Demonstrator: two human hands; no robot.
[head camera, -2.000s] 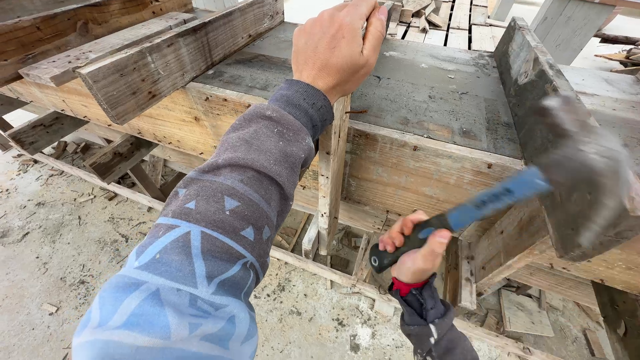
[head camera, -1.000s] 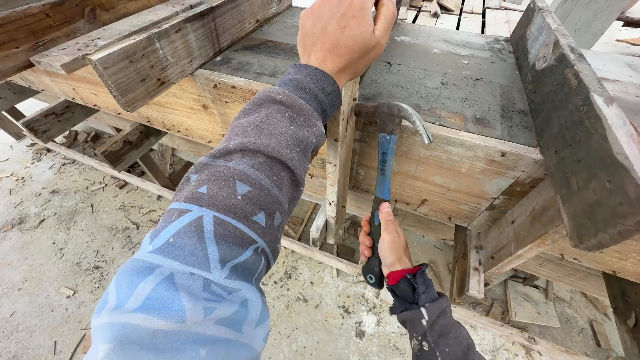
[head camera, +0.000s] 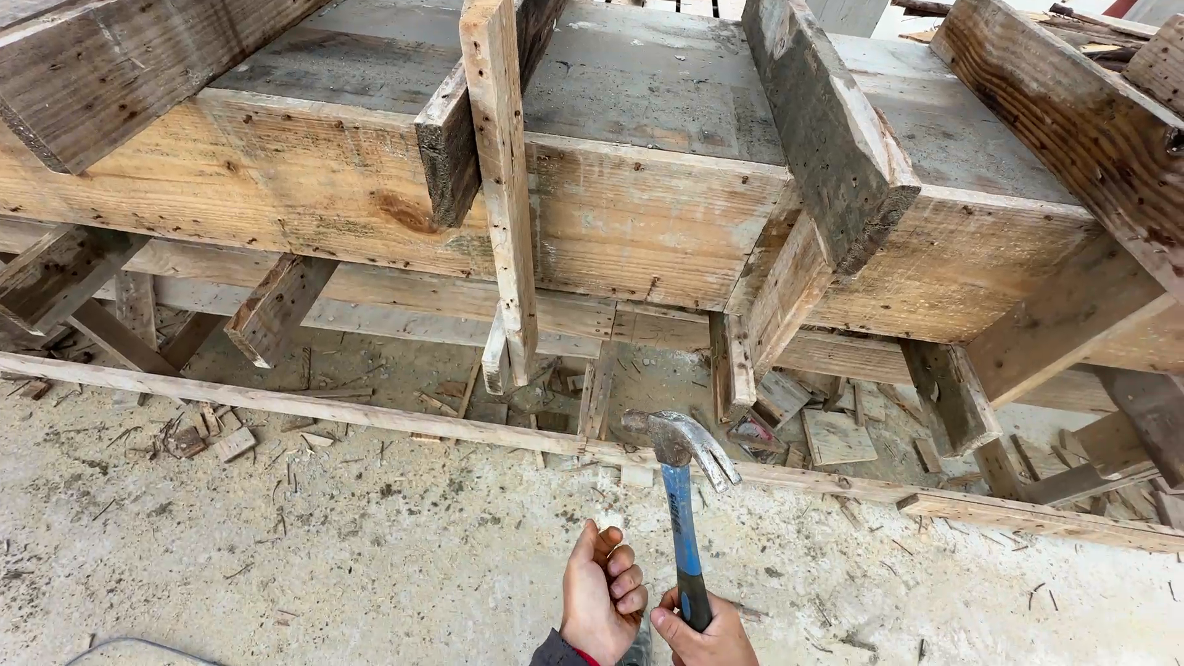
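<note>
My right hand (head camera: 708, 631) grips the black and blue handle of a claw hammer (head camera: 680, 518) at the lower middle; its metal head is up, with the claw toward the right. Just left of it, my left hand (head camera: 603, 592) has its fingers curled toward the palm; whether anything lies inside them is hidden. Farther up, an upright wooden batten (head camera: 504, 203) with nail holes stands against the side board (head camera: 647, 217) of a timber formwork. Beside its left edge juts the end of a crosspiece (head camera: 449, 148). A short wood piece (head camera: 496, 356) touches the batten's foot.
Thick timbers (head camera: 823, 139) cross the formwork top and overhang its near side. Shorter timber ends (head camera: 282, 310) stick out below. A long low board (head camera: 305, 407) runs along the concrete floor (head camera: 324, 555), with wood scraps (head camera: 837, 437) and loose nails around it. A cable (head camera: 139, 640) lies at lower left.
My left hand has come down from the top of the upright batten to beside the hammer. My right hand, still holding the hammer, has drawn back from the batten. The view now takes in more at the right.
</note>
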